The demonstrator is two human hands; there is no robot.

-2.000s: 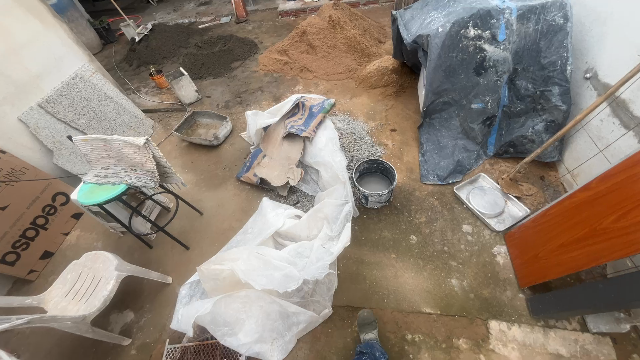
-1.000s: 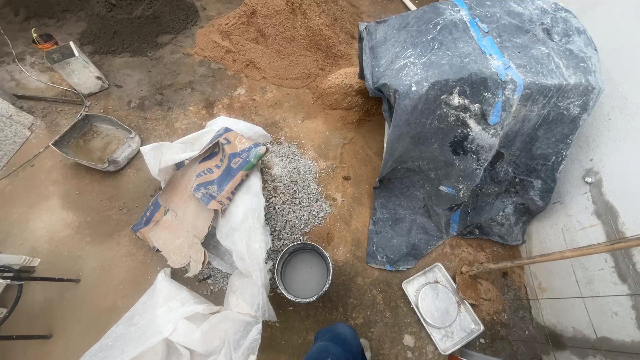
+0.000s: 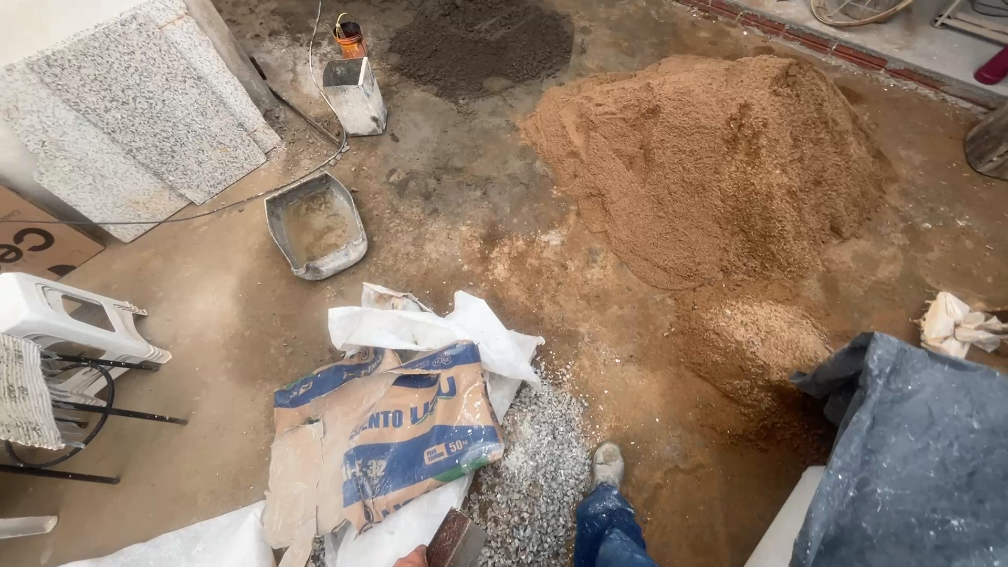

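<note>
At the bottom edge, the fingers of a hand, seemingly my left hand (image 3: 411, 557), are against a brown and grey flat-sided object (image 3: 458, 540). The frame cuts off most of both, so the object's kind is unclear. Just above lies a torn paper cement bag (image 3: 425, 425) on white plastic sheeting (image 3: 429, 327). Grey gravel (image 3: 543, 441) spreads to the right of the bag, beside my boot (image 3: 608, 465). My right hand is out of view.
A cut-open container (image 3: 315, 228) holds murky liquid. A sand pile (image 3: 709, 165) is at upper right, dark material (image 3: 480, 43) at the top. A grey tarp (image 3: 906, 465) covers something at lower right. Stone slabs (image 3: 142, 102), a cable (image 3: 236, 203) and a white plastic stool (image 3: 75, 315) are at left.
The view has shifted. The hand and the brown and grey object have come into view at the bottom edge; the bucket beside the gravel has gone out of view.
</note>
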